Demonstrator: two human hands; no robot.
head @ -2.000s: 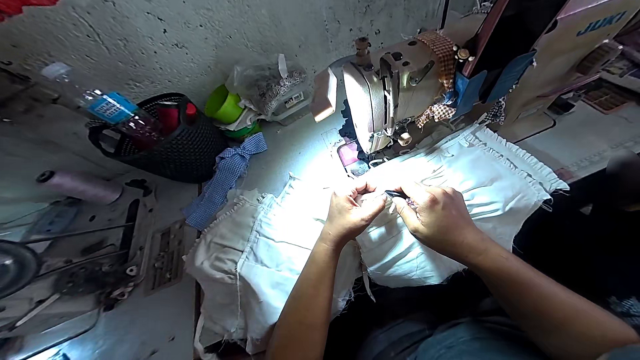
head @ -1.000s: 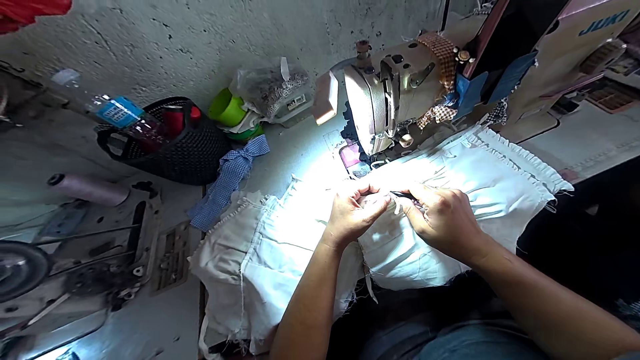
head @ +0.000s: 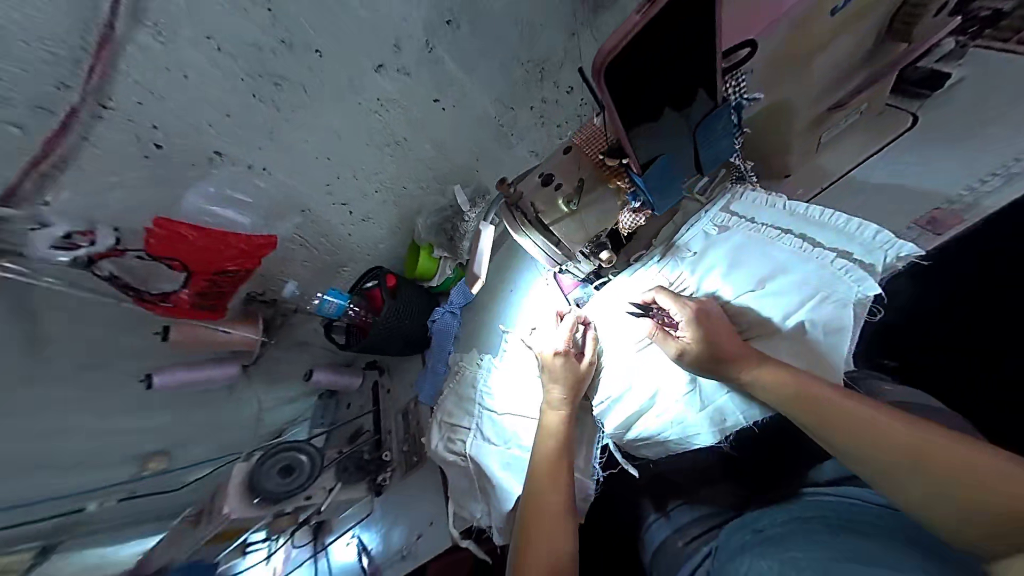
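White fabric with gathered, frayed edges (head: 768, 296) lies over the table in front of a sewing machine (head: 560, 200) and hangs toward the person's lap. My left hand (head: 568, 360) pinches a bit of the white fabric under the bright lamp light, left of centre. To its right, above the cloth, my right hand (head: 696, 332) holds small dark thread snips (head: 656, 314), whose pointed tips face left toward my left hand. The needle area of the machine is just beyond both hands, and its fine parts are lost in glare.
Left of the machine are a black basket (head: 404, 320) with a plastic bottle (head: 332, 304), a green cup (head: 420, 260) and a blue checked cloth strip (head: 444, 344). Thread cones (head: 196, 374) and a second machine (head: 288, 472) stand further left. A red plastic bag (head: 208, 268) hangs by the wall.
My hands, close together before, are now apart: the right one with the snips has drawn away to the right of the left one. The view has swung and tilted markedly.
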